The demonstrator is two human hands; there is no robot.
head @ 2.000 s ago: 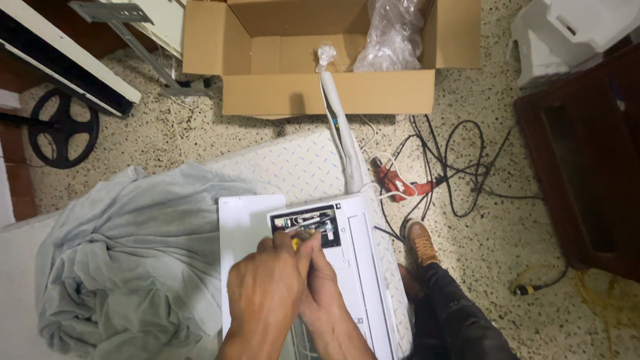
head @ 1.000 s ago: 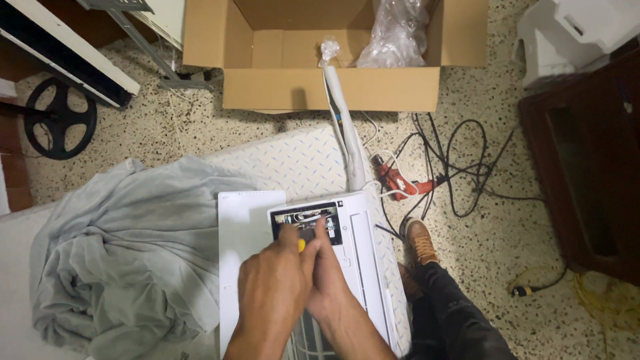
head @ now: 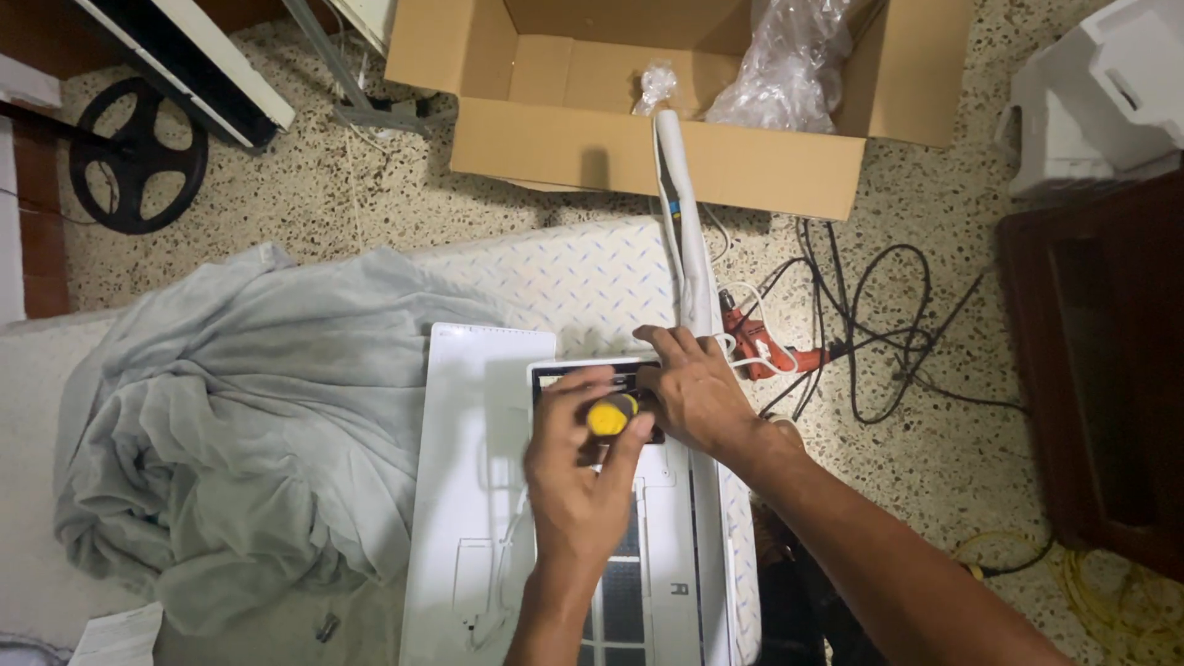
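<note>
My left hand (head: 583, 462) has its fingers around a screwdriver (head: 609, 416) with a yellow and dark handle, seen nearly end-on over the air conditioner's wiring compartment. The tip is hidden. My right hand (head: 696, 388) rests at the compartment's right edge, palm down, fingers spread; its thumb reaches over the opening and whether it touches a wire cannot be seen. Below both hands lies the white indoor unit of a split air conditioner (head: 673, 536), its filter mesh showing. A white-wrapped pipe bundle (head: 696, 250) runs up from the unit. The white front panel (head: 462, 462) lies beside it, left.
A patterned mattress (head: 592, 268) bears the unit and a crumpled grey blanket (head: 250, 425). An open cardboard box (head: 740, 166) stands beyond. On the floor at right are a red power drill (head: 763, 347) and black cables (head: 856, 370). A steering wheel (head: 139, 153) is at upper left.
My hands were close together over the compartment; now they are apart, the right one moved to its right edge with fingers spread. The screwdriver handle points up toward the camera.
</note>
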